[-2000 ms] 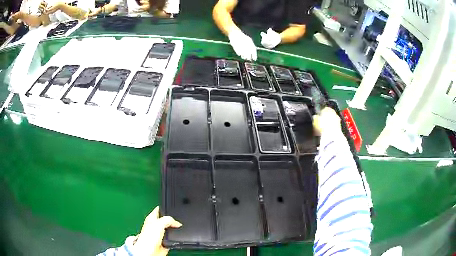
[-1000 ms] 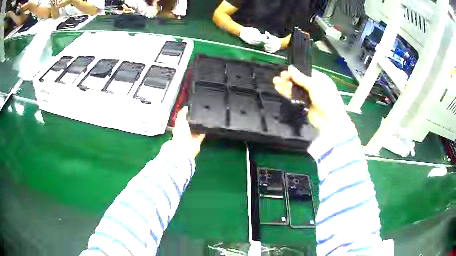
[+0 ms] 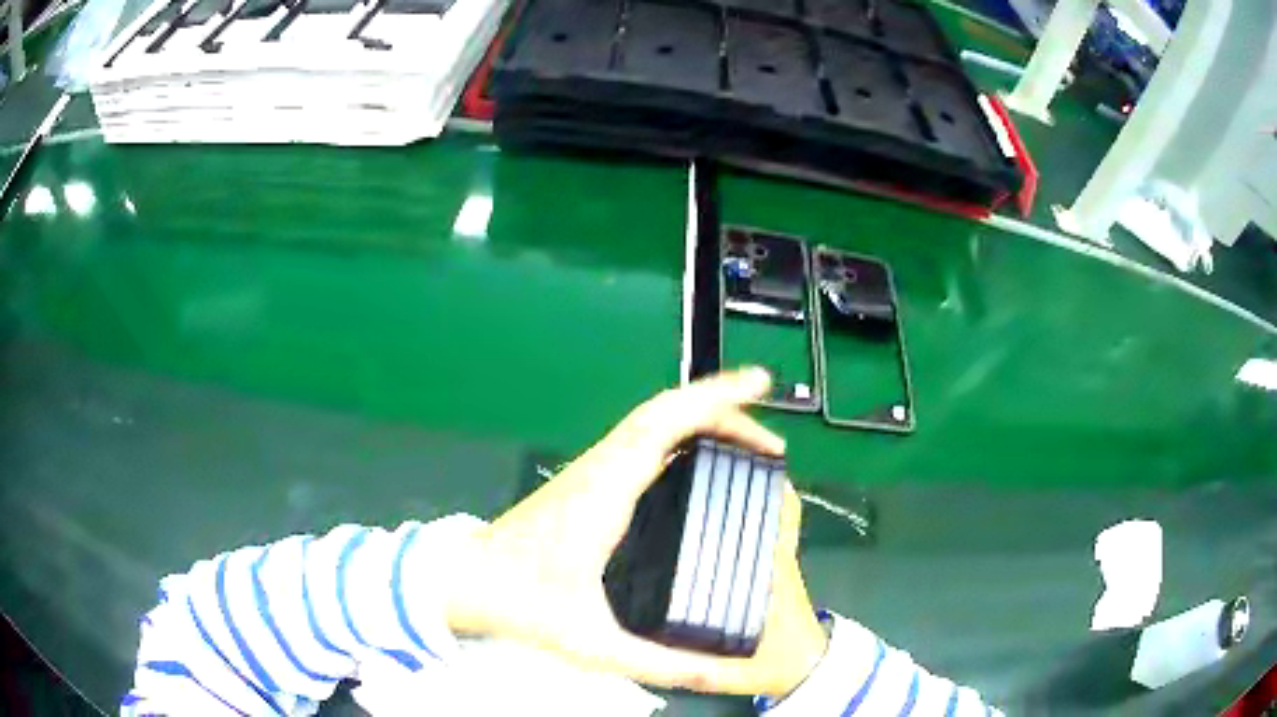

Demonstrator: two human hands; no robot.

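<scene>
A stack of phone housings [image 3: 726, 549] is held upright on edge near the front, its parallel edges facing me. My left hand [image 3: 602, 546] is wrapped round its left side, thumb over the top and fingers under it. My right hand [image 3: 796, 616] is at its right side, mostly hidden behind the stack. Two loose phone frames [image 3: 768, 280] lie side by side on the green bench beyond my hands, dark at the top and open below.
A black-and-white strip [image 3: 705, 280] lies left of the frames. Piled black blister trays [image 3: 756, 140] on a red base stand at the back, with stacked white trays [image 3: 266, 115] back left. A small white bottle [image 3: 1190, 642] and white wipe [image 3: 1127, 572] are front right. Clear film lies behind my hands.
My left hand has let go of the black tray and now holds the stack. The stack has come from above the trays down towards me. The view has tilted down.
</scene>
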